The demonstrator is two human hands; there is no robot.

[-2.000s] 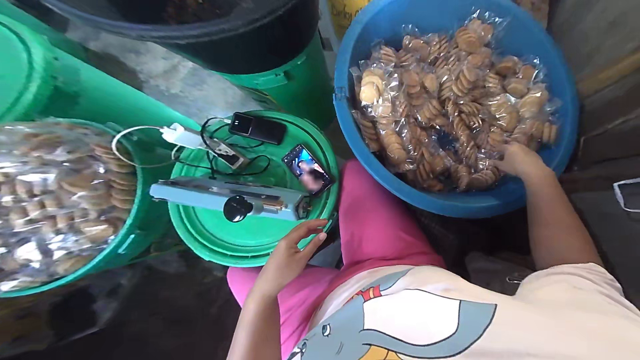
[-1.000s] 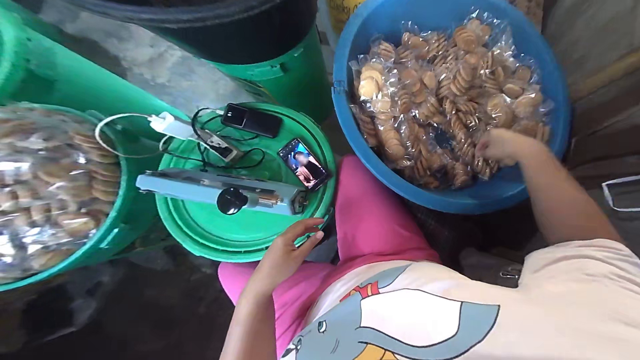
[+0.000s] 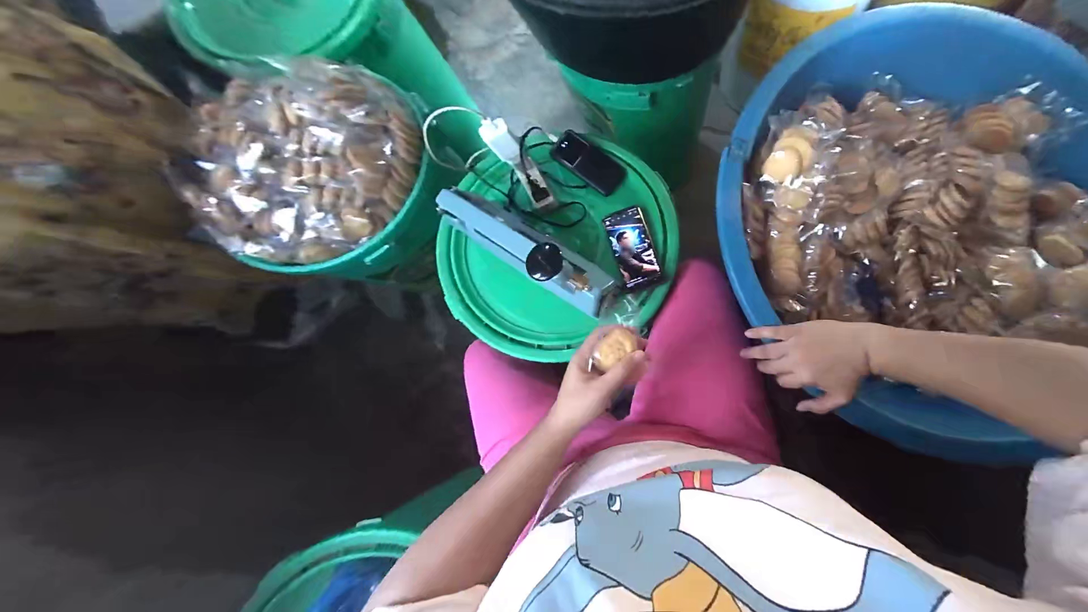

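My left hand (image 3: 595, 378) grips a clear plastic bag of round biscuits (image 3: 614, 349) above my lap, at the near edge of a green lid (image 3: 510, 306). On that lid stands a light-blue impulse sealer (image 3: 518, 246) with a black knob. Over the near left rim of a blue plastic tub (image 3: 738, 204) my right hand (image 3: 812, 361) is spread, with nothing seen in it. The tub holds many bagged biscuits (image 3: 918, 221), loosely heaped.
A phone with a lit screen (image 3: 632, 246), a dark phone (image 3: 588, 161) and a white power strip (image 3: 518, 161) with cables share the lid. Bagged biscuits (image 3: 297, 161) fill a green bucket at the left. A black tub (image 3: 629, 38) stands beyond, a yellowish sack (image 3: 85, 187) far left.
My right hand has moved left from the biscuits to the tub's rim. My left hand, earlier without a bag, now holds one. The view has swung left.
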